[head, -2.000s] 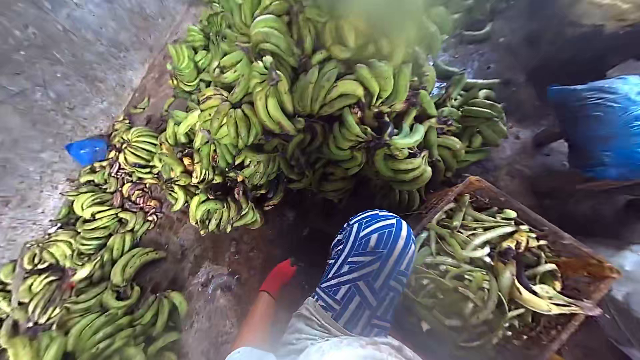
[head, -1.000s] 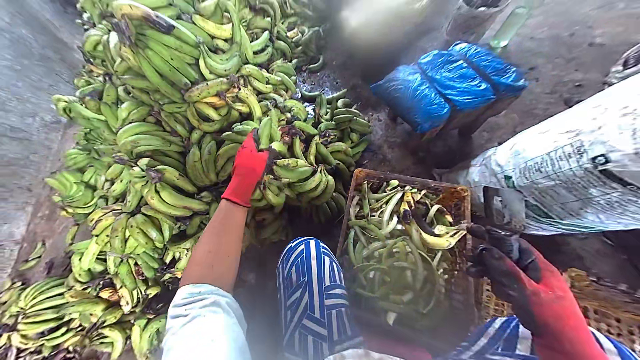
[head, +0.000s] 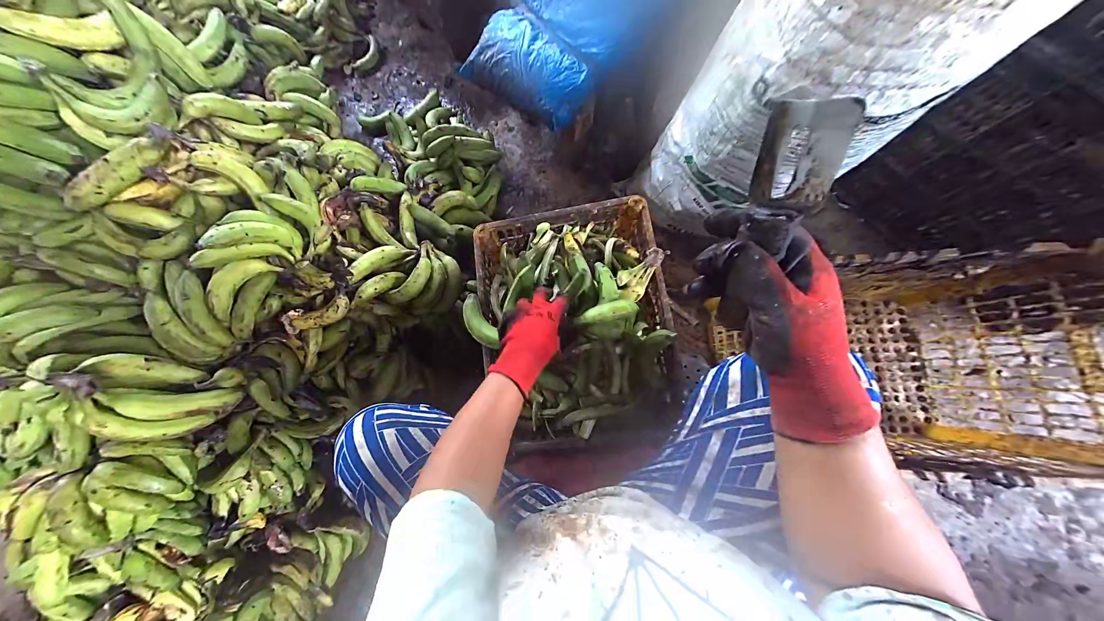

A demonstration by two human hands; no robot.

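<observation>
My left hand [head: 530,336], in a red and black glove, is closed on the stem end of a hand of green plantains or bananas [head: 608,315] over an old crate [head: 640,220]. Green peels [head: 595,397] lie in the crate beneath it. To the right my right hand [head: 789,319], gloved the same way, is raised and closed around the dark handle of a broad metal blade [head: 806,151] that points away from me. The blade has a slot in it. A large heap of green bunches [head: 233,241] lies left of the crate.
Blue plastic-wrapped bundles [head: 535,65] stand beyond the crate. A big white woven sack [head: 716,129] with printing leans at the upper right. An empty yellow plastic crate [head: 992,354] lies to the right of my right hand. My knees in patterned blue cloth flank the near crate.
My left hand has moved from the heap to above the crate, where green fruit now lies in its grip. The right hand still holds the bladed tool. The view has shifted to the right.
</observation>
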